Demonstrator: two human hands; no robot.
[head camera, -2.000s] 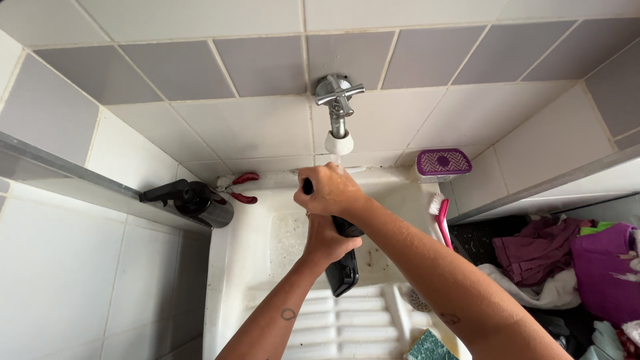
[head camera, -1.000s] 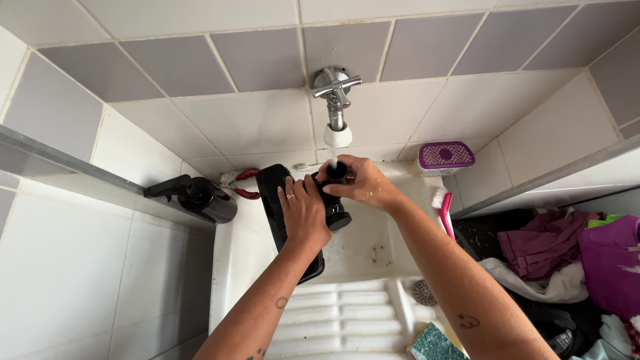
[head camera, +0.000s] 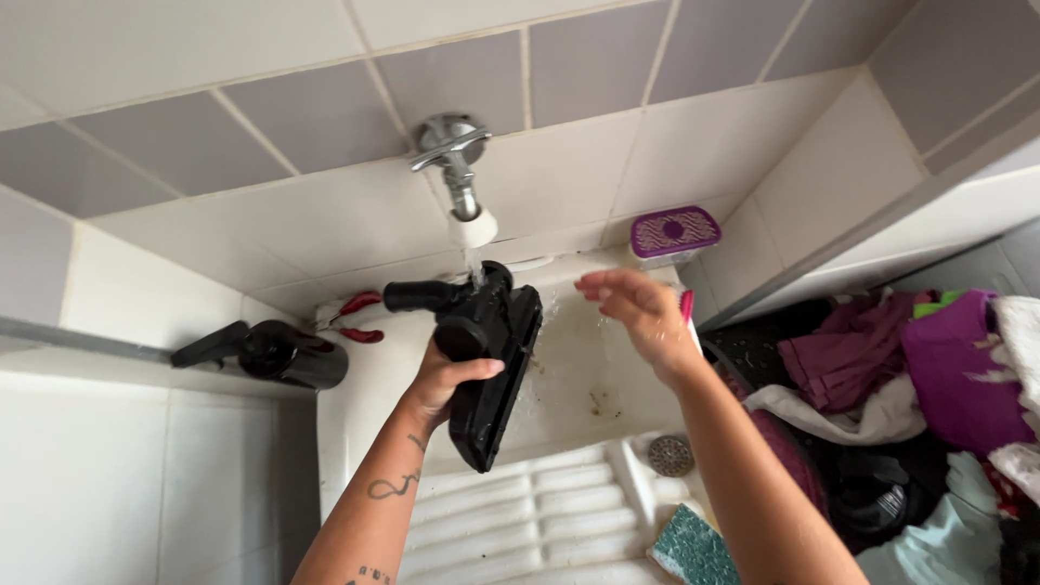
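Observation:
A black plastic vacuum cleaner floor head (head camera: 487, 349) is in my left hand (head camera: 443, 378), its thumb across the body. The head tilts over the basin of a white utility sink (head camera: 569, 406), its neck pointing left. Water runs from the wall tap (head camera: 459, 175), through its white nozzle (head camera: 473, 227), onto the upper end of the floor head. To the right, my right hand (head camera: 642, 317) hovers over the basin, wet, fingers spread apart and holding nothing. Brownish debris (head camera: 601, 402) lies on the basin floor.
A dark spray bottle (head camera: 292, 357) and red-handled pliers (head camera: 357, 317) sit at the left. A purple-lidded box (head camera: 676, 234) stands on the back right corner, with a pink-handled brush (head camera: 687, 305) partly hidden below. A metal drain strainer (head camera: 670, 456), green sponge (head camera: 695, 548) and clothes (head camera: 845, 357) are lower right.
My right hand has let go of the floor head and moved away to the right. The floor head has been turned in my left hand, so its neck now points left.

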